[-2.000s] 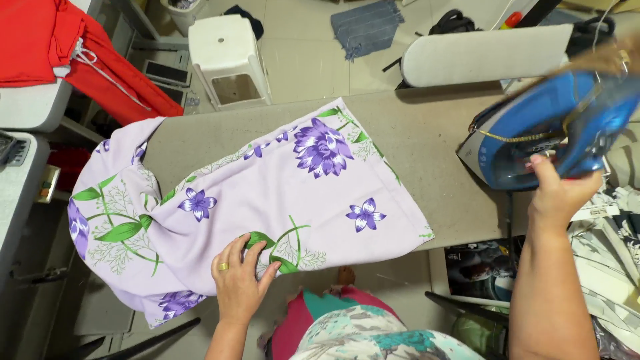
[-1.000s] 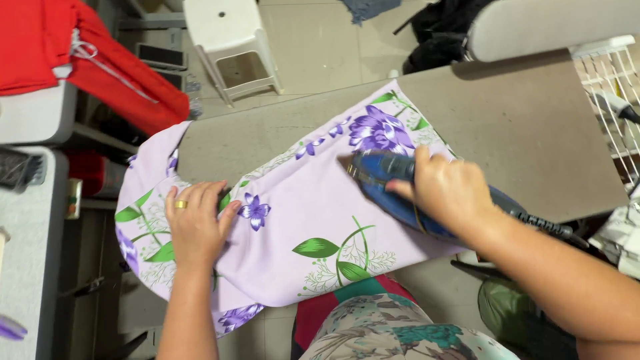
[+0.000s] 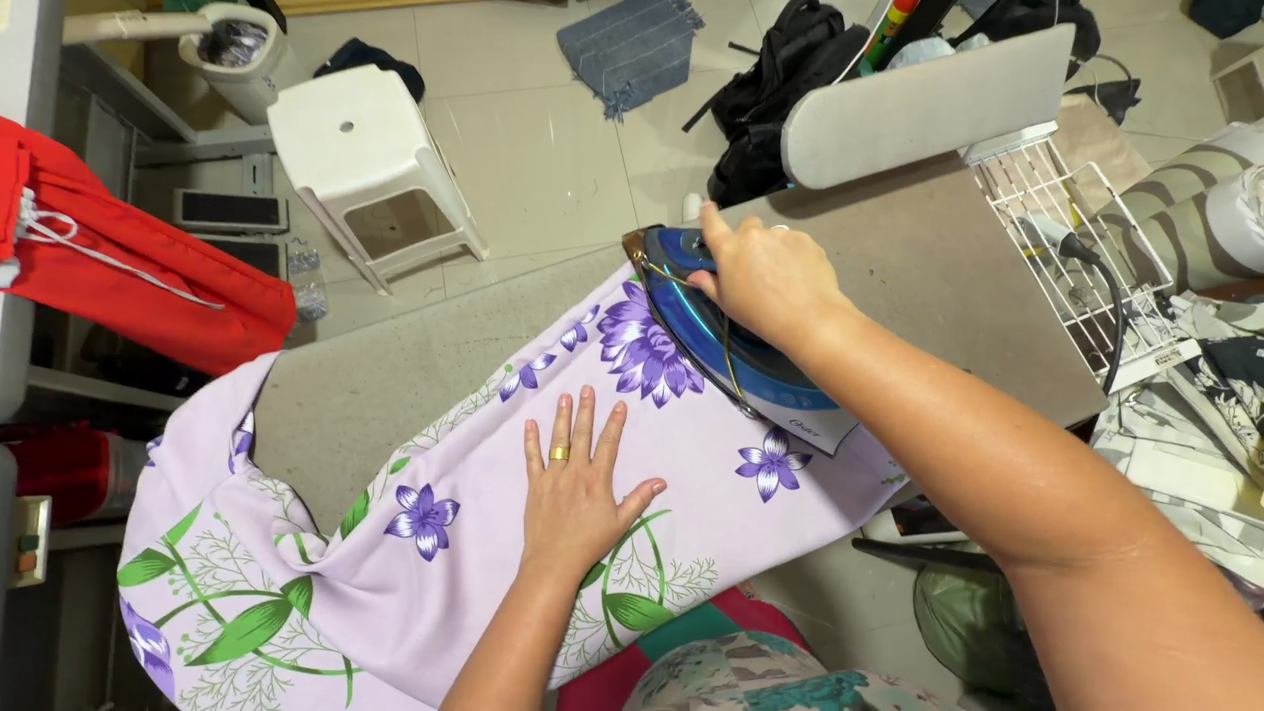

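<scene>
A lilac fabric piece with purple flowers and green leaves (image 3: pixel 691 494) lies over a grey ironing board (image 3: pixel 385 385), flat toward the right and bunched at the left. My right hand (image 3: pixel 765 272) grips the handle of a blue steam iron (image 3: pixel 731 346), whose soleplate rests on the fabric's upper right end, its tip at the far edge beside a large purple flower. My left hand (image 3: pixel 581 474), with a gold ring, lies flat on the middle of the fabric with fingers spread, left of the iron.
A white wire iron rest (image 3: pixel 1076 247) and a padded sleeve board (image 3: pixel 928 104) are at the board's right end. Beyond the board stand a white plastic stool (image 3: pixel 346 128) and a black backpack (image 3: pixel 780 89). Red trousers (image 3: pixel 128 257) hang from a table at the left.
The iron was raised off the fabric at the right two seconds ago and is now on it. My left hand has moved right from the bunched part and spread its fingers.
</scene>
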